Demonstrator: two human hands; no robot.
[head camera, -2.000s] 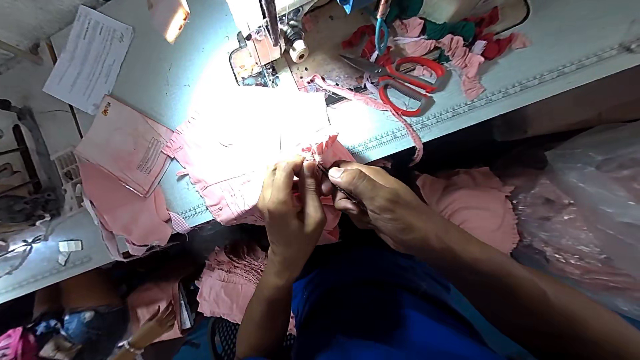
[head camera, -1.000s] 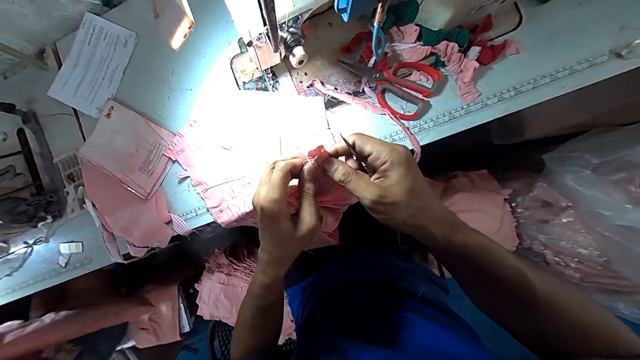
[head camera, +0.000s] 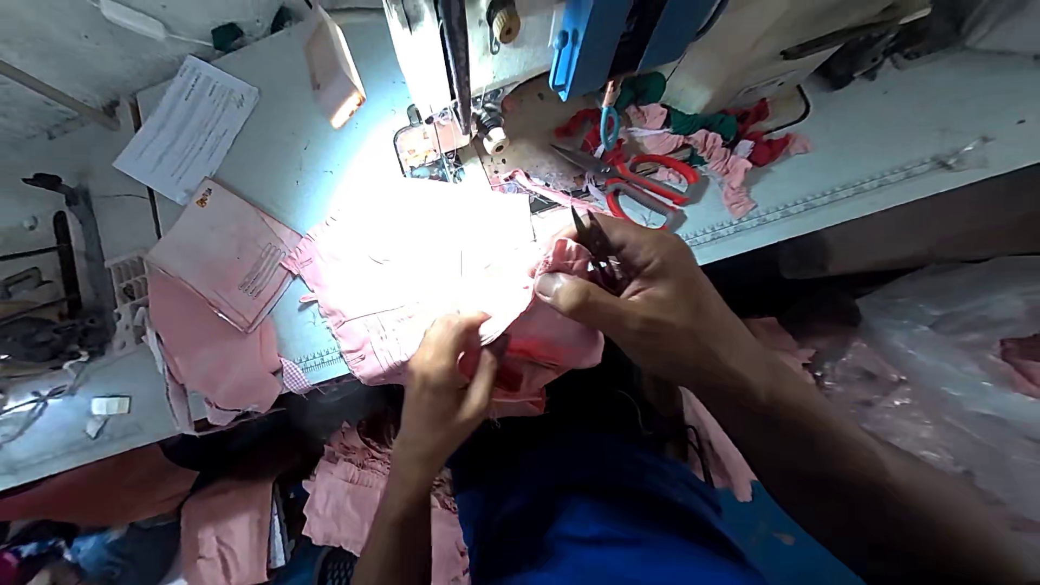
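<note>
A pink fabric garment piece (head camera: 374, 337) lies over the front edge of the sewing table, strongly lit at its middle. My left hand (head camera: 451, 382) pinches its lower edge between thumb and fingers. My right hand (head camera: 642, 292) grips a gathered part of the same cloth between thumb and finger, and also holds small dark thread snips (head camera: 597, 244) with the blades pointing up. Just beyond the right hand lie red-handled scissors (head camera: 642, 183), touching neither hand. The sewing machine's needle area (head camera: 443, 142) is behind the cloth.
Pink, green and red fabric scraps (head camera: 715, 142) lie at the right of the machine. At left are a printed paper sheet (head camera: 188, 128), a stained booklet (head camera: 223, 252) and pink cloth pieces (head camera: 207, 341). Clear plastic (head camera: 959, 349) lies at the right, and more pink fabric (head camera: 345, 496) below the table.
My hands have moved apart along the pink cloth, the left one lower and the right one higher. The snips' blades now stand out above my right hand.
</note>
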